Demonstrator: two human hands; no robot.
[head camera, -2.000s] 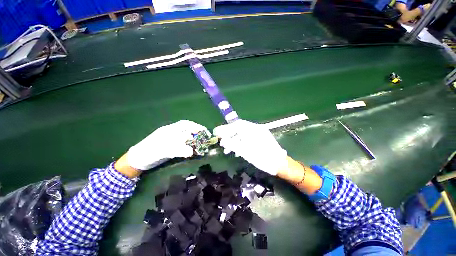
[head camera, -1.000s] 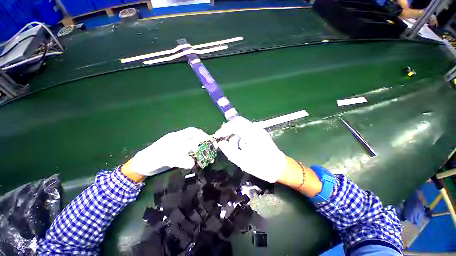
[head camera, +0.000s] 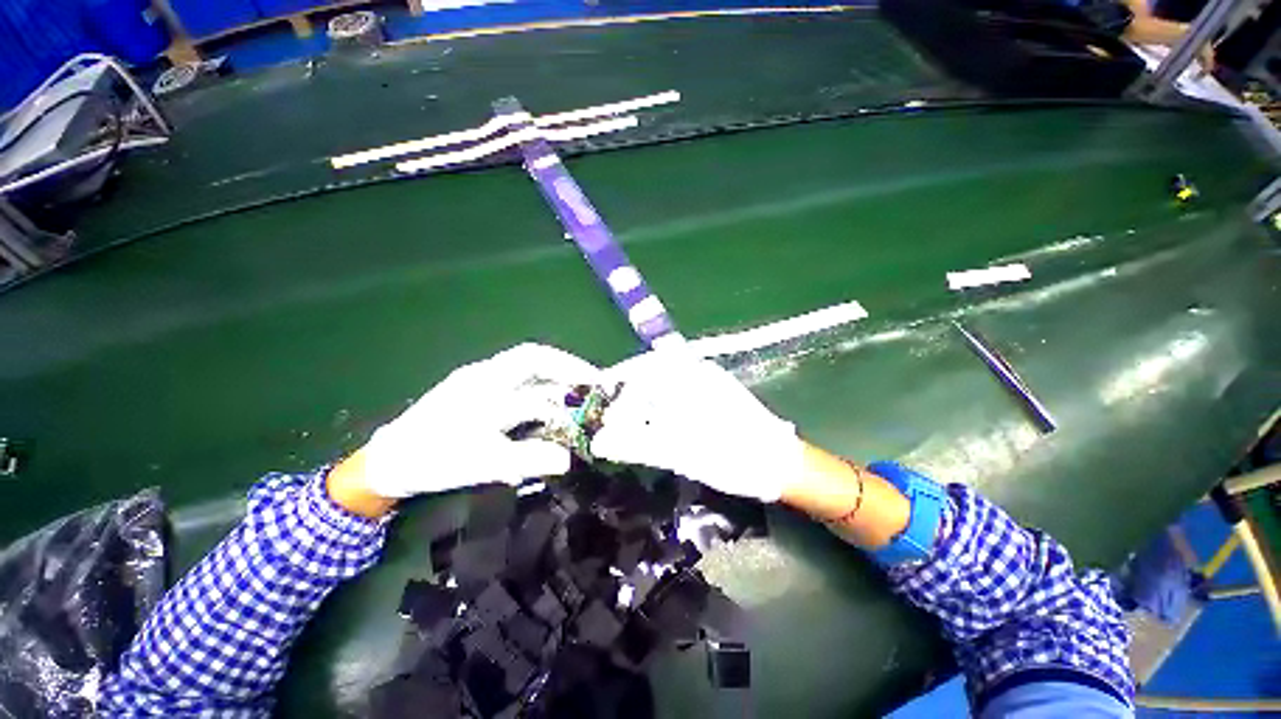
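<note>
A small green circuit board is held between the fingertips of both hands at the centre of the view. My left hand, in a white glove, grips it from the left. My right hand, also white-gloved with a blue wrist strap, touches it from the right. The fingers cover most of the board; a dark bit shows near the left fingers, too hidden to tell what it is. A loose heap of black square pads lies just below the hands.
The green conveyor belt is crossed by a purple strip with white tape strips. At right lie a short tape piece, a thin dark stick and a small component. A clear plastic bag is at left.
The board has turned between the fingers and is now more covered; the hands have closed in on it. The small component at far right has moved further right. A small item now shows at the far left edge.
</note>
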